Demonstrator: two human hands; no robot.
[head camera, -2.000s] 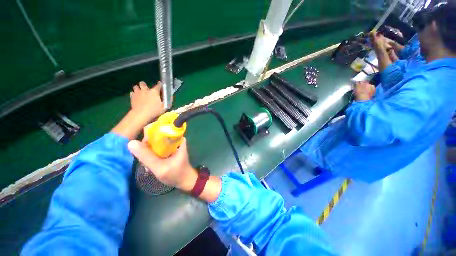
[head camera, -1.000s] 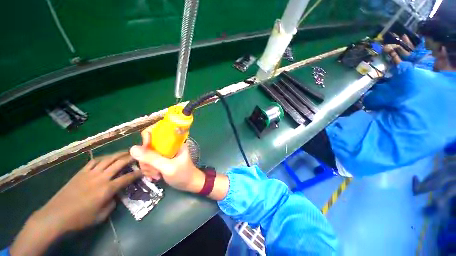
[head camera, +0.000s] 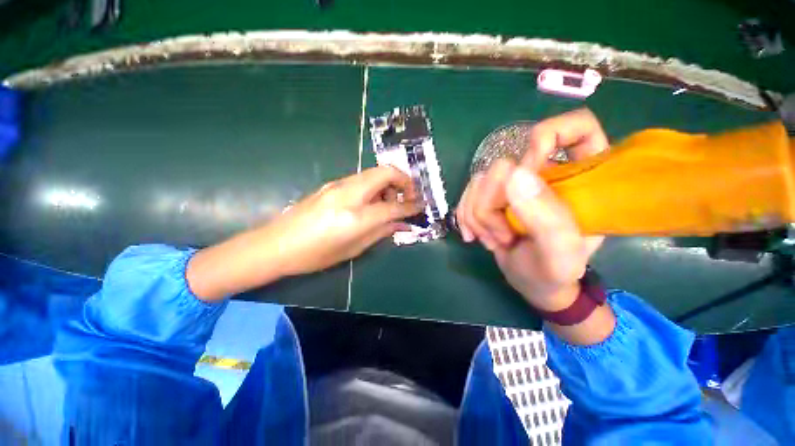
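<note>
An open phone assembly (head camera: 418, 161) lies on the green mat, dark board at the top and silvery-white middle with dark strips. My left hand (head camera: 370, 205) rests on its lower left part, fingers bent over it; the fingertips hide what lies under them. My right hand (head camera: 540, 205) grips the orange-yellow electric screwdriver (head camera: 680, 179), which lies nearly level with its body to the right. Its dark nose is near the phone's lower right corner; whether the bit touches is too small to tell. A round screw tray (head camera: 501, 148) is partly hidden behind my right hand.
A pink-and-white small device (head camera: 568, 83) lies near the worn whitish ledge (head camera: 331, 45). Beyond it, the green conveyor belt carries a dark unit (head camera: 760, 38) at the far right. A black object (head camera: 739, 246) is at the right bench edge. A white slotted rack (head camera: 532, 383) is below.
The view has turned down onto the bench. The screwdriver has tipped from upright to nearly level, its nose now by the phone's lower end. My left hand has moved to the phone's lower left.
</note>
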